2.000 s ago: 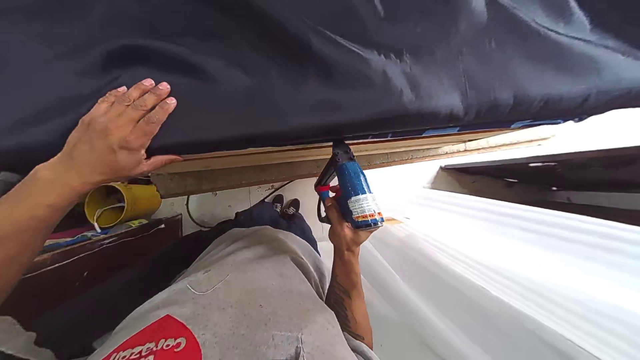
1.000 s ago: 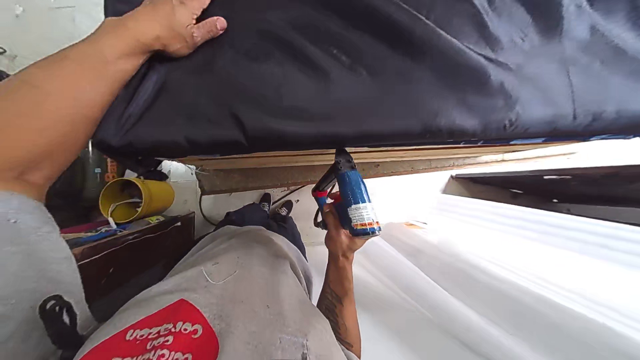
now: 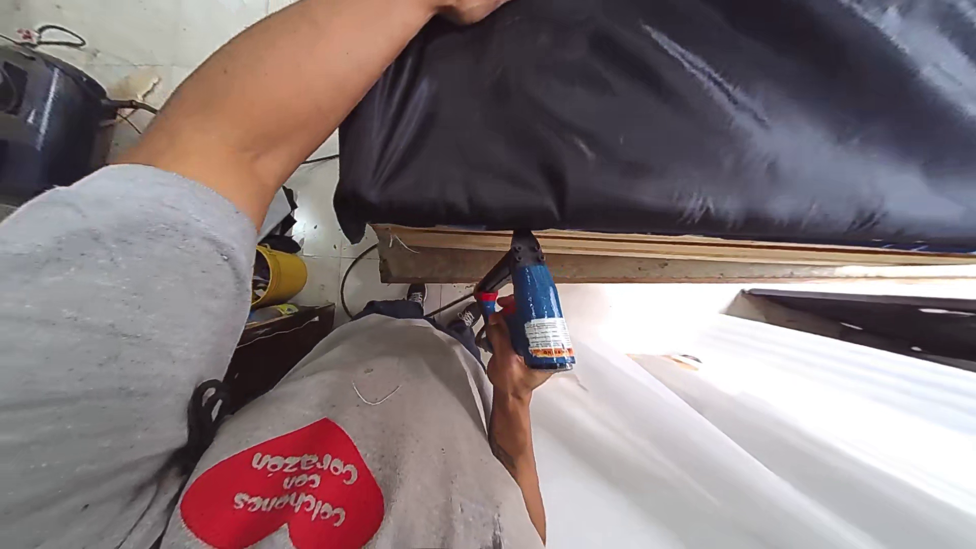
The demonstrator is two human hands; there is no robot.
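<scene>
Black, shiny fabric [image 3: 610,130] covers a wide padded piece with a wooden frame edge [image 3: 648,255] showing under it. My right hand [image 3: 511,358] grips a blue pneumatic stapler [image 3: 543,305], whose black nose touches the wooden edge just below the fabric's border. Only part of my left hand [image 3: 473,9] is in view at the top edge, at the fabric's far left side; its fingers are mostly cut off, so what they do is hidden.
A yellow container [image 3: 282,276] stands at the left by a dark wooden box [image 3: 293,335]. A dark machine or tank [image 3: 46,122] sits on the tiled floor at upper left, with a hose nearby. White sheeting [image 3: 648,457] spreads at lower right, beside a dark-covered frame [image 3: 862,316].
My left hand has moved from the fabric's near part up to its far left side. The stapler stays at the wooden edge in my right hand. The view has shifted left.
</scene>
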